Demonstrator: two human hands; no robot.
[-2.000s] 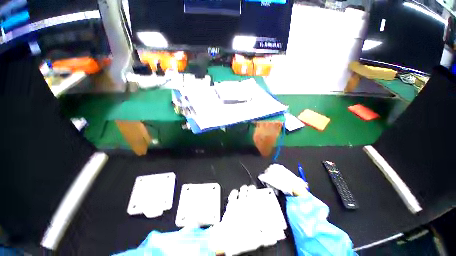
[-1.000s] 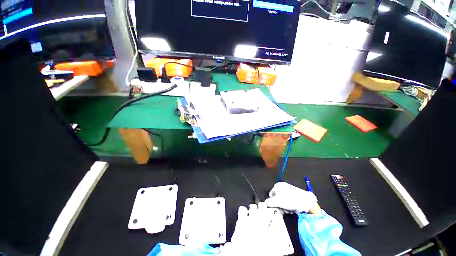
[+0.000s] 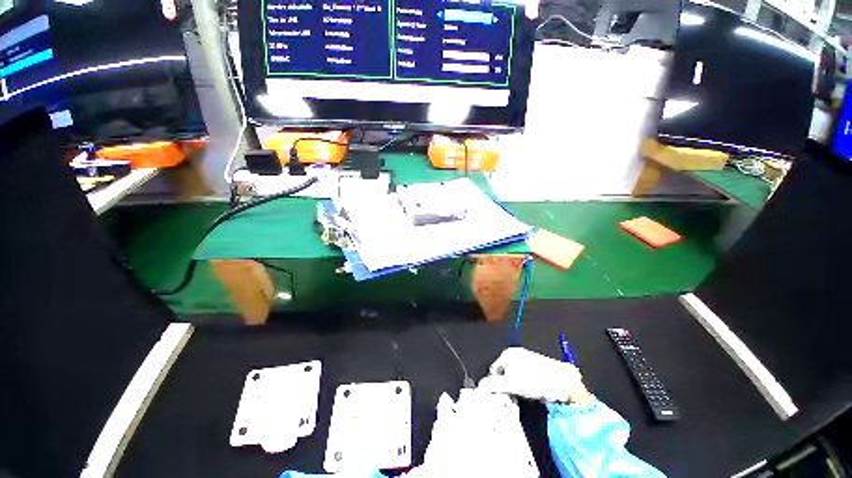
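Three flat white square units lie in a row: one at left (image 3: 277,401), one in the middle (image 3: 369,426), and a third at right (image 3: 517,446), mostly covered by my gloves. My left hand (image 3: 460,431), in a white glove, lies over the third unit; glove and unit blend together. My right hand (image 3: 537,374), white-gloved with a blue sleeve, is at that unit's far right corner, fingers bent at its far edge. A thin black lead (image 3: 453,353) runs to this far edge near my fingertips. What the right fingers grip is hidden.
A black remote control (image 3: 641,373) and a blue pen (image 3: 567,349) lie right of my right hand. A blue cable (image 3: 521,303) hangs from the green shelf. A clipboard with papers (image 3: 439,233) lies on the shelf. The monitor (image 3: 388,56) behind shows a menu. White strips flank the work surface.
The monitor now shows a fuller menu with green frames and text columns. The view has shifted. My hands stay at the third unit.
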